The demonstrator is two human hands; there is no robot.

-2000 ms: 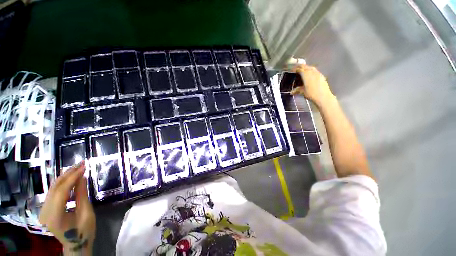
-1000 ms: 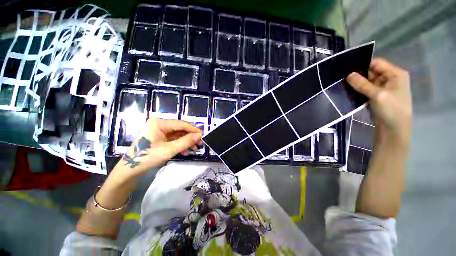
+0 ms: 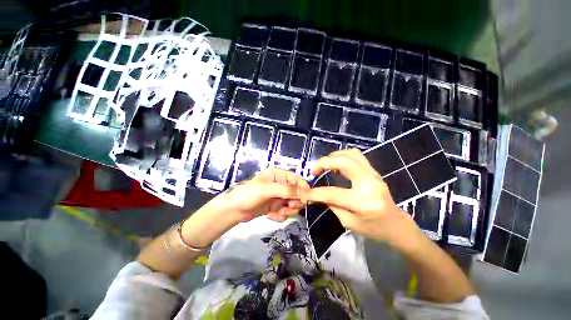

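A sticker sheet point(image 3: 418, 157) with black rectangles and white lines lies slantwise over the lower right part of the black parts tray point(image 3: 305, 125). My left hand point(image 3: 266, 192) pinches at the sheet's left end. My right hand point(image 3: 363, 195) covers the sheet's middle, its thumb and forefinger meeting my left fingertips. Exactly what lies between the fingertips is hidden. Clear-edged plastic parts point(image 3: 341, 69) sit in the tray's pockets, upright in the top and bottom rows and sideways in the middle row.
White waste matrix point(image 3: 178, 59) with dark scraps point(image 3: 150, 128) is heaped left of the tray. A stack of sticker sheets point(image 3: 514, 194) stands at the tray's right end. A second dark tray point(image 3: 28, 81) is at far left. A red object point(image 3: 103, 186) is below the table's left side.
My right hand has taken a sheet from the stack and brought it over the tray. It has since moved left along the sheet to meet my left hand. The view has shifted.
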